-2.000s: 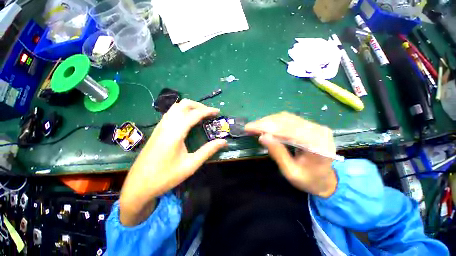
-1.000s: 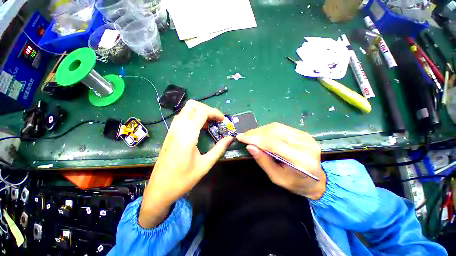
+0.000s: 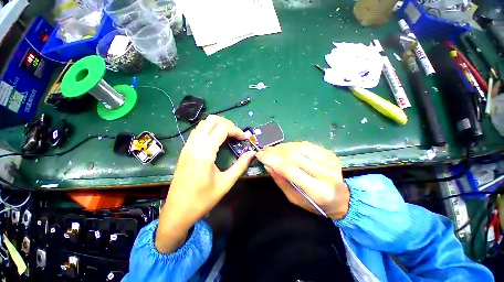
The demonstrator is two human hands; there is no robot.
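Note:
The small open watch case [image 3: 241,147] lies near the bench's front edge, its inside showing parts and a small orange patch. Its flat dark screen module [image 3: 269,136] lies folded out on the right. My left hand [image 3: 205,168] holds the case between thumb and index finger. My right hand [image 3: 307,175] holds thin tweezers [image 3: 307,197], their tip inside the case at the orange patch. My fingers partly hide the case and the tip.
A second opened unit [image 3: 146,147], a black square part [image 3: 190,108] and a green solder spool [image 3: 113,100] are left. A black cable [image 3: 221,109] runs behind my left hand. A yellow-green handled tool [image 3: 380,104], white scraps [image 3: 353,65] and markers [image 3: 391,74] lie right. Black trays [image 3: 94,234] are below left.
My right hand has moved left to the case, bringing the tweezers' tip inside it. The screen module, earlier blurred at my right fingers, now lies free of them. My left hand has shifted slightly right.

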